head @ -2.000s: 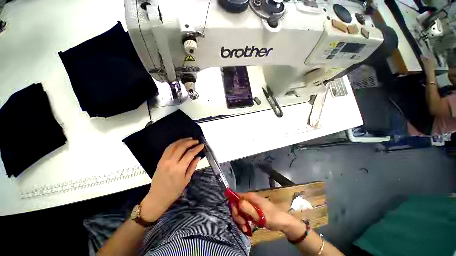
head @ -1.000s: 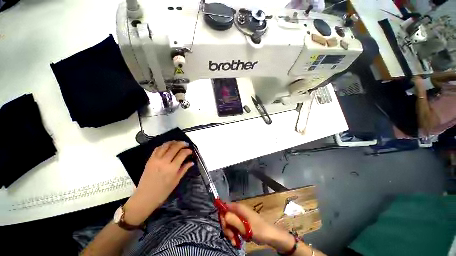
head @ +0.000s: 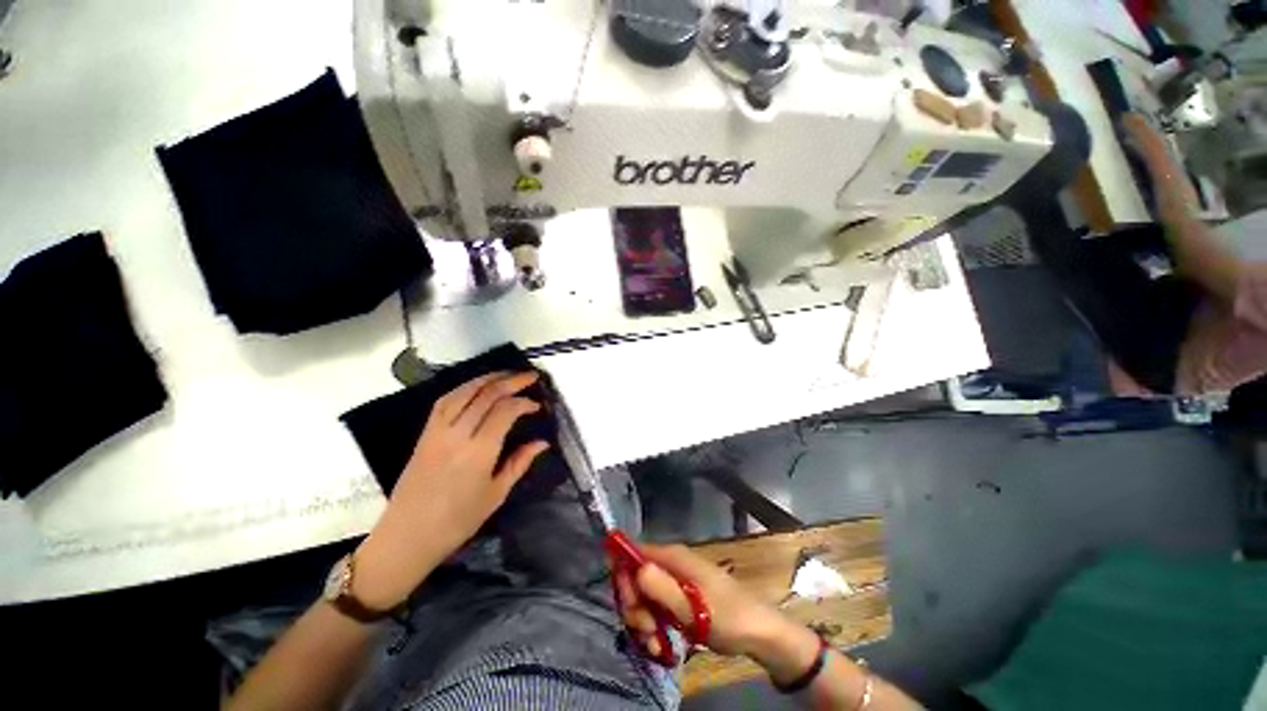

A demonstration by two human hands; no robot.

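Observation:
A dark squarish fabric piece [head: 385,433] lies at the table's front edge, its near part hanging over the edge. My left hand [head: 466,452] lies flat on it with fingers spread, pressing it down. My right hand [head: 691,600] holds the shears [head: 621,546] by their red handles. The long silver blades point up and left and lie along the fabric's right edge, near my left fingertips. The blades look nearly closed, though the image is blurred there. The part of the fabric under my left hand is hidden.
Two dark fabric stacks [head: 292,208] [head: 77,364] lie at left. The white sewing machine [head: 778,125] stands behind, with a phone [head: 653,261] and snips [head: 748,300] on its bed. A dark disc [head: 411,367] lies behind the fabric. A wooden surface [head: 848,611] is below right. Another person's arm [head: 1181,208] shows at right.
The view has shifted. The shears stay along the fabric's right edge in my right hand. My left thumb is spread further from the fingers. The other person's arm at right has moved.

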